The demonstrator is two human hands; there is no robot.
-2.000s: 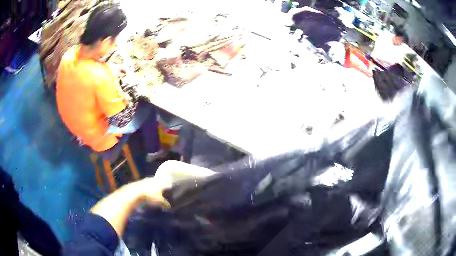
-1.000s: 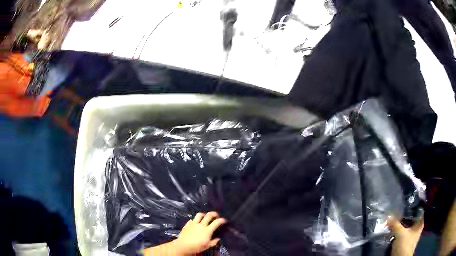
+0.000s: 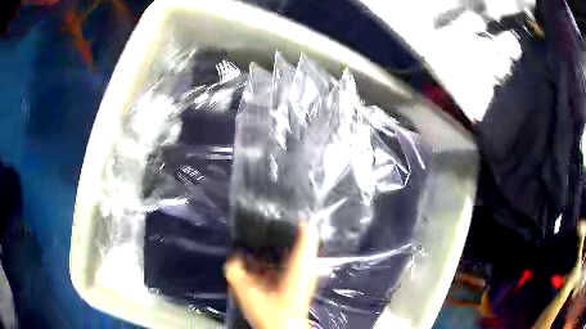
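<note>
Bagged dark garments (image 3: 186, 257) lie in the off-white tub (image 3: 82, 212) under shiny clear film. A narrower bundle of bagged garments (image 3: 250, 154) lies upon them near the middle, its loose film ends forming several peaks towards the tub's far wall. One hand, which looks like my right hand (image 3: 276, 289), reaches in from the bottom edge and is blurred. Its thumb and fingers are around the dark part of the bundle; the far fingers are hidden. My left hand is not in view.
Dark unbagged garments (image 3: 533, 141) hang beside the tub on the right, by a white surface (image 3: 424, 19). A blurred skin-coloured limb (image 3: 562, 302) shows at the lower right edge; whose it is cannot be told. Blue floor (image 3: 45, 193) lies left.
The view has moved closer over the tub. The clear film that stretched over the tub's right side now lies inside with the bundle. The hand at the lower left has left the view.
</note>
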